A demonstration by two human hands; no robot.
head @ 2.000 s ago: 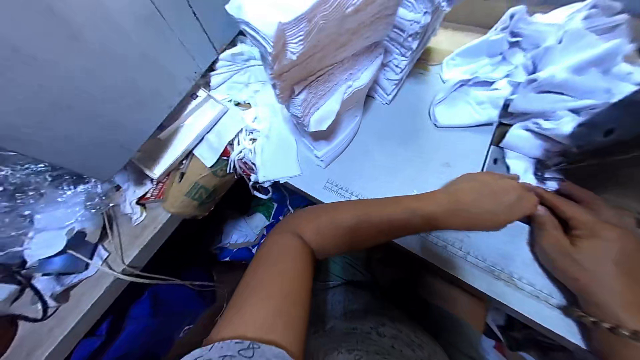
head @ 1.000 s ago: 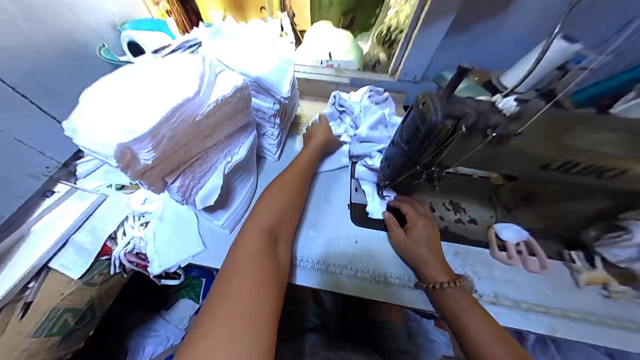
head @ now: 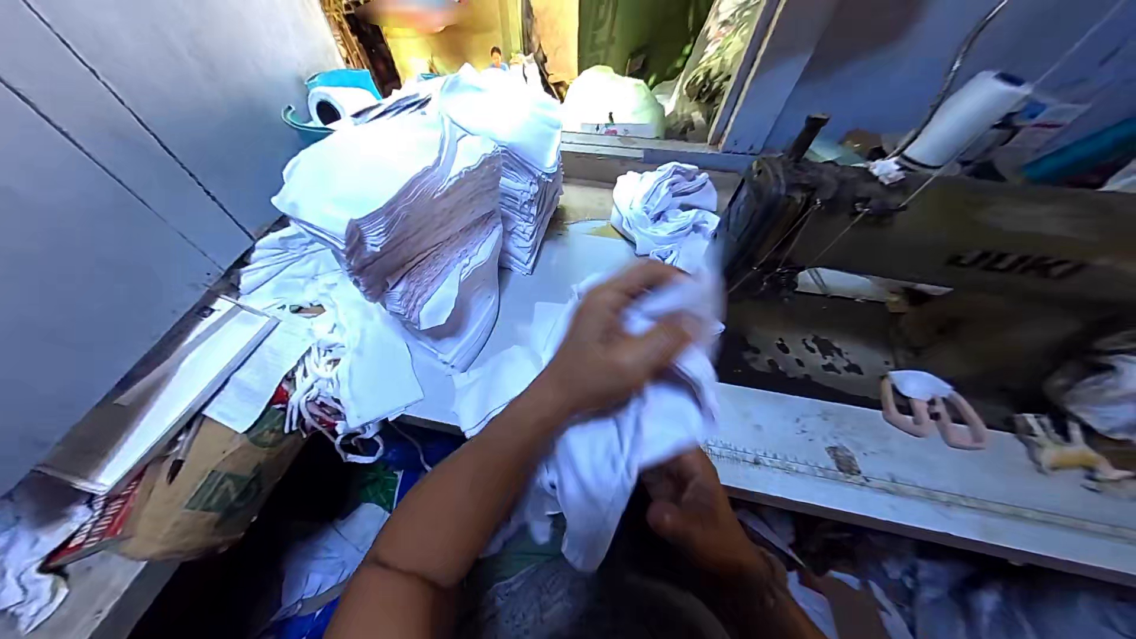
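Observation:
My left hand (head: 612,342), slightly blurred, grips a bunched white cloth (head: 621,444) over the front edge of the sewing table. Below it, close to my lap, my right hand (head: 697,506) is at the lower edge of that cloth; its fingers are partly hidden, so its hold cannot be made out. Right of the cloth stands a Juki sewing machine (head: 985,222), with nothing white under its needle area. A crumpled pile of white cloth (head: 666,209) lies behind, left of the machine head. Tall stacks of folded white fabric (head: 426,204) stand at the left.
Pink-handled snips (head: 932,413) lie on the table (head: 799,435) near a printed measuring scale. A thread cone (head: 967,120) stands behind the machine. White scraps and ties (head: 328,382) hang over a cardboard box (head: 209,488) at the left. A window ledge borders the back.
One second ago the cloth lay at the needle and behind it, with both hands there. Now a piece of cloth is off the machine, held nearer my body, and both hands have come back.

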